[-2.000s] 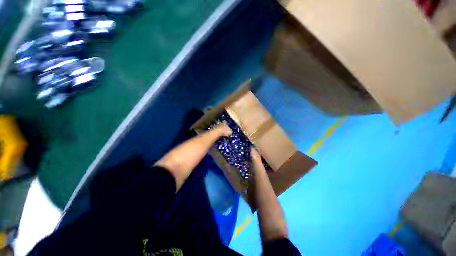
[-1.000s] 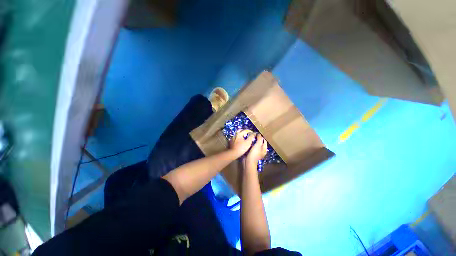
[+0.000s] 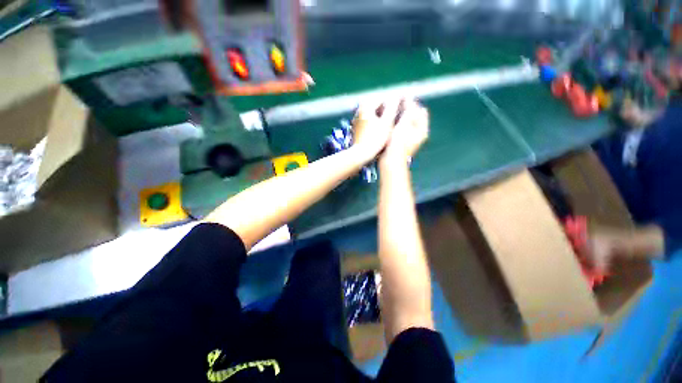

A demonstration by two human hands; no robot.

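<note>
My left hand [image 3: 372, 129] and my right hand [image 3: 408, 132] are cupped together above the green bench, right of the press. Something dark, apparently metal rings, shows between them; blur and the fingers hide most of it. Loose shiny metal rings [image 3: 340, 138] lie on the bench beside and below my left hand. The small carton of metal rings [image 3: 362, 298] is partly visible below the bench edge, between my arms. The black round press nest [image 3: 223, 159] sits on its green base to the left, with no white part visible in it.
Yellow button boxes [image 3: 161, 203] flank the nest. An orange control box [image 3: 257, 45] stands behind. The large carton [image 3: 71, 179] with white parts is at far left. A brown carton [image 3: 535, 250] stands at right, where another person's hand [image 3: 624, 247] reaches red parts. Red parts [image 3: 574, 96] lie on the bench.
My hands have risen together out of the small ring carton and are now over the bench. The view has swung up from the floor to the press and bench.
</note>
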